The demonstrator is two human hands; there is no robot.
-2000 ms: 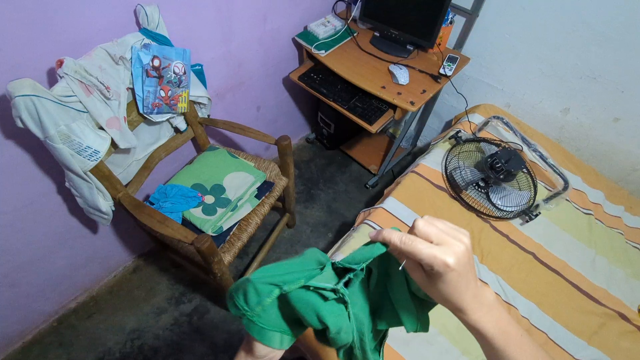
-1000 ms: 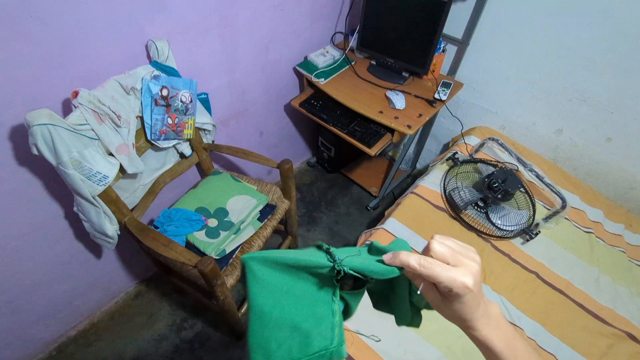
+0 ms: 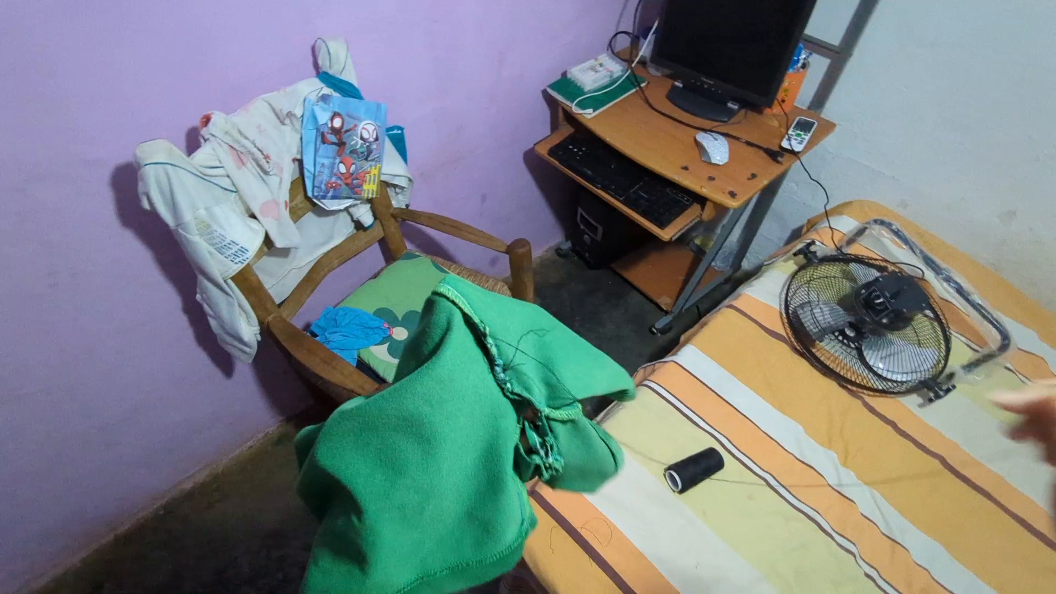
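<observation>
A green cloth garment (image 3: 429, 445) hangs in the lower middle of the head view, its rough, dark-threaded seam turned upward. My left hand is hidden, apart from what may be a bit of skin below the cloth. At the right edge is my right hand (image 3: 1035, 417), blurred and partly cut off, away from the garment. A thin dark thread runs across the bed toward it; whether the fingers hold a needle or the thread cannot be made out. Between garment and hand, a spool of black thread (image 3: 695, 470) lies on the striped bedsheet (image 3: 792, 511).
A fan (image 3: 866, 322) lies on the bed. Behind stands a wooden desk (image 3: 685, 161) with a monitor (image 3: 730, 49), keyboard (image 3: 623, 180) and mouse (image 3: 712, 148). At left, a wooden armchair (image 3: 318, 355) holds folded green cloth (image 3: 404, 289), a blue cloth (image 3: 351, 328) and draped clothes (image 3: 247, 157).
My right hand has let go of the green garment's edge and moved away to the right. The black thread spool now shows on the bed.
</observation>
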